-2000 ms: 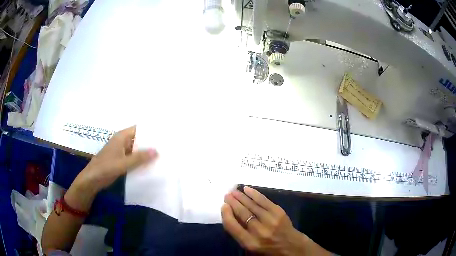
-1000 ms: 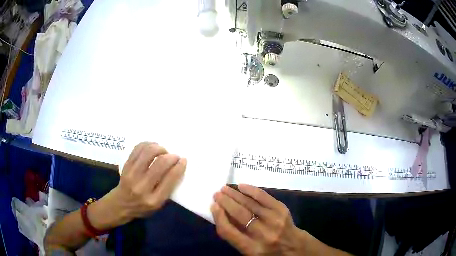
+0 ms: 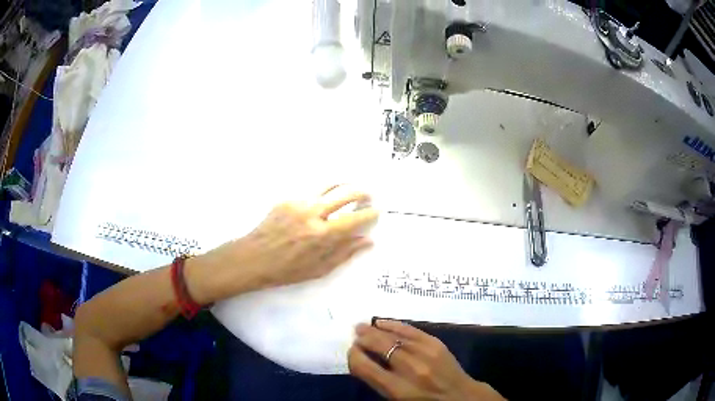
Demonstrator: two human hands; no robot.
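Observation:
A white cloth piece (image 3: 274, 337) lies on the white table and hangs over its front edge in a curve; its upper outline is lost in glare. My left hand (image 3: 313, 235) rests palm down on the cloth, fingers pointing toward the machine and slightly apart. My right hand (image 3: 408, 360), with a ring, is at the table's front edge and pinches the cloth's right edge; its fingertips are partly blurred. The sewing machine's needle area (image 3: 401, 135) is beyond my left hand, with no cloth clearly visible under it.
Silver snips (image 3: 535, 227) and a yellow-tan card (image 3: 560, 174) lie on the machine bed. A pink strip (image 3: 662, 254) hangs at right. A white fabric heap (image 3: 74, 110) is at left. A printed ruler (image 3: 486, 290) runs along the front edge.
My left hand has moved away from the front edge, up and right toward the machine, and flattened from a grip on the cloth. The cloth now spreads over the edge; my right hand stays close by.

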